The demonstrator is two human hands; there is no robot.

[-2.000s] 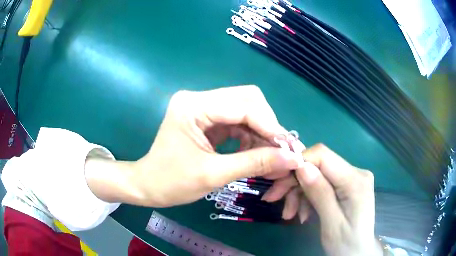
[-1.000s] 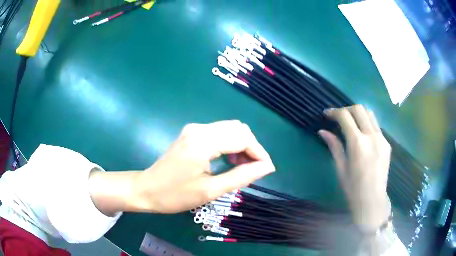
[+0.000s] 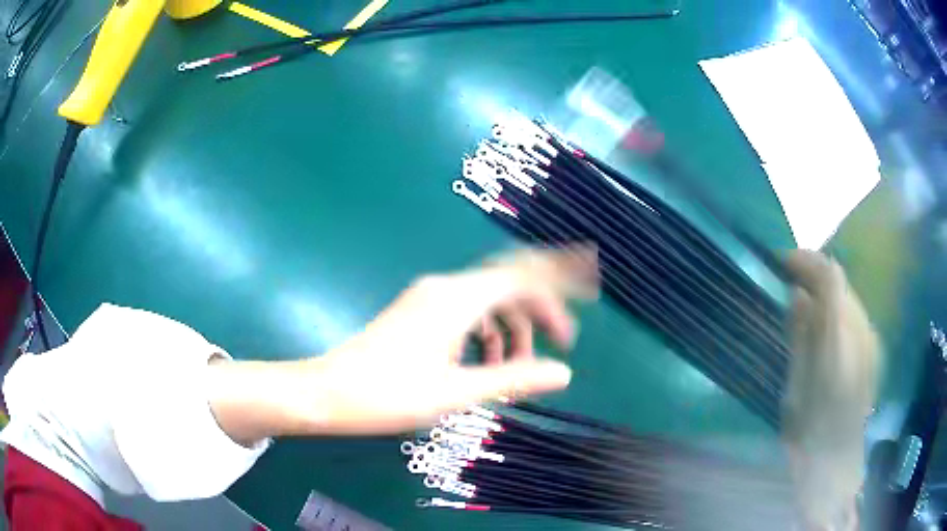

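Note:
My left hand (image 3: pixel 447 347) is at the middle, blurred, thumb and fingers apart, with nothing seen in it. My right hand (image 3: pixel 833 363) is at the right, blurred, holding a black cable lead (image 3: pixel 716 207). The lead's blurred white and red end lies up and left of that hand, beside the upper bundle of black leads (image 3: pixel 665 270). This bundle fans out silvery ring terminals and white marker sleeves (image 3: pixel 504 161) at its upper left end. A lower bundle (image 3: pixel 582 472) lies below my left hand, its ring ends pointing left.
A yellow heat gun handle (image 3: pixel 109 67) with a black cord is at upper left. Separate leads (image 3: pixel 395 26) lie across yellow tape at the top. A white paper sheet (image 3: pixel 800 135) is at upper right. A steel ruler (image 3: pixel 337 513) shows at the bottom edge.
My right hand has moved from over the upper bundle to its right and now holds one lead. My left hand's fingers have spread. The view has shifted, showing more of the bench's top.

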